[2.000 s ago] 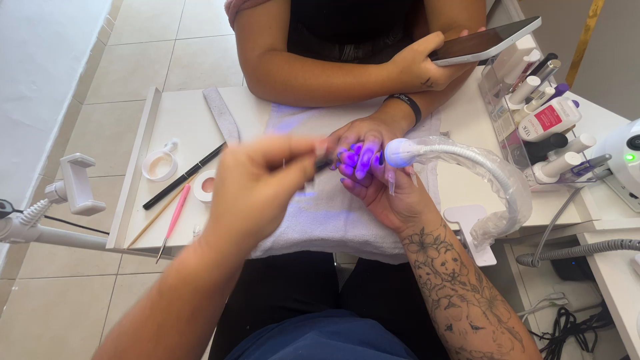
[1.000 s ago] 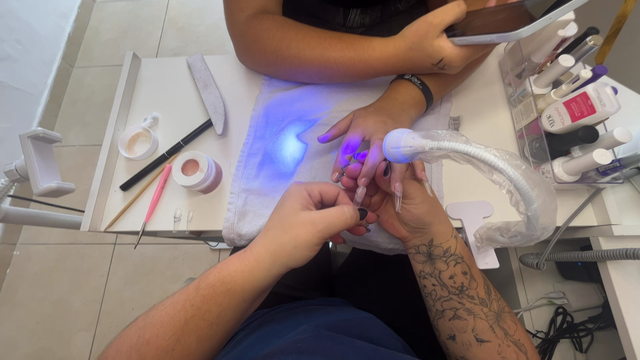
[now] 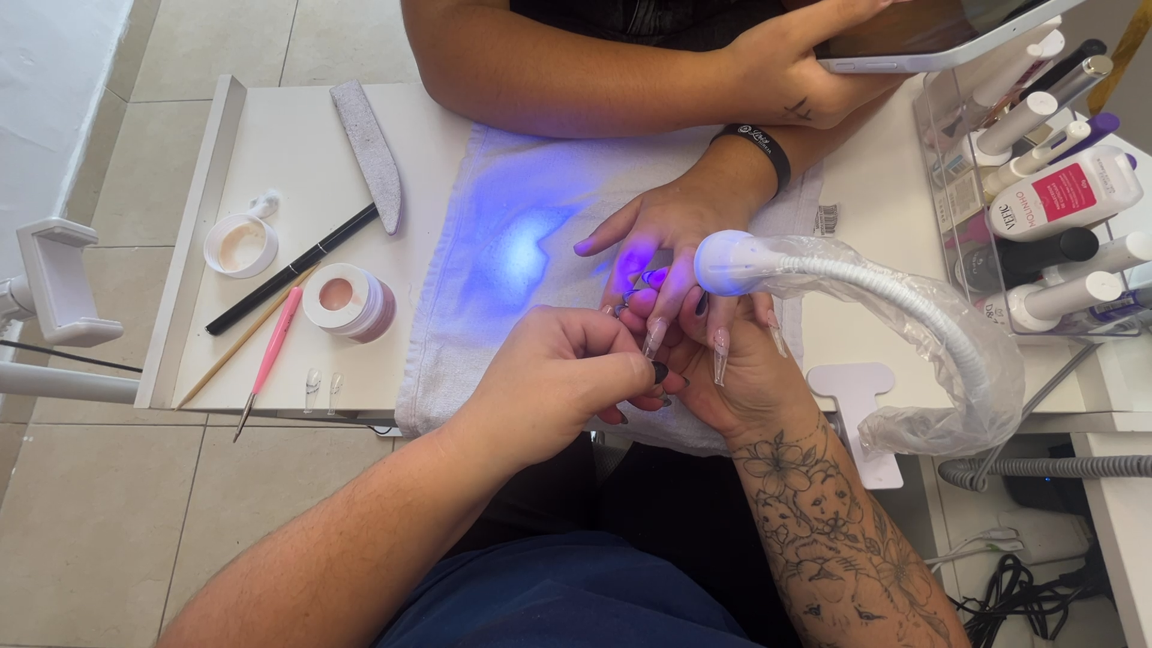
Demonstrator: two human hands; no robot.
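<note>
My left hand [image 3: 562, 382] has its thumb and fingers pinched together at the fingertips of the other person's hand [image 3: 679, 220]; whether it grips a nail or a small item is hidden. My right hand [image 3: 733, 373], below a tattooed forearm, supports that person's fingers from underneath. Long clear nail tips show on several of those fingers. Just above them hangs the round head of a gooseneck UV lamp [image 3: 724, 263], its white neck wrapped in clear plastic. Purple light falls on the fingers, and a bright blue patch lies on the white towel [image 3: 468, 261].
At left lie a nail file [image 3: 367, 153], a black pen-like stick [image 3: 292, 268], a wooden stick [image 3: 243, 337], a pink-handled brush [image 3: 272, 351], a lid [image 3: 240, 246], an open jar [image 3: 346, 303] and loose clear nail tips [image 3: 312, 390]. Bottles fill an acrylic rack [image 3: 958, 207]. The person holds a tablet [image 3: 936, 36].
Two seconds ago my left hand was blurred and higher, by the lit fingers; it is now lower, beside my right hand. The other person's fingers are more spread. The view has shifted slightly.
</note>
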